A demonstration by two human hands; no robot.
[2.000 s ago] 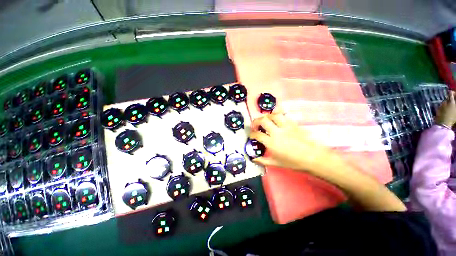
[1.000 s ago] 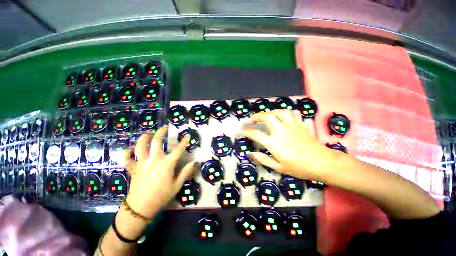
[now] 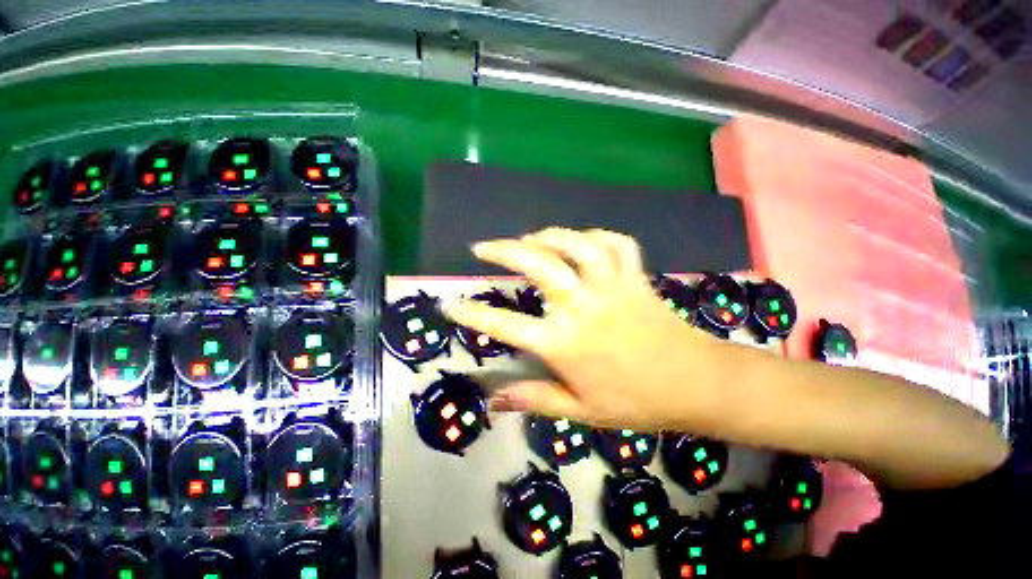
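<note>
Round black watch bodies with small lit coloured squares, such as this one [image 3: 450, 413], lie in rows on the pale beige board [image 3: 421, 498]. My right hand [image 3: 566, 322] reaches in from the right over the upper part of the board. Its fingers are spread, with the fingertips beside and over watches of the top row, and it hides several of them. Whether it touches a watch or holds one under the palm cannot be told. My left hand is not in view.
A clear blister tray [image 3: 368, 339] full of lit watches stands left of the board. The black mat [image 3: 588, 215] shows beyond the board. Pink foam [image 3: 843, 204] lies to the right with one watch [image 3: 835, 342] on it. The grey back panel [image 3: 634, 51] carries an instruction sheet [image 3: 939, 45].
The view has moved closer and shifted left. My right hand is now over the top row's left part. My left hand, over the board's left side before, has left the picture.
</note>
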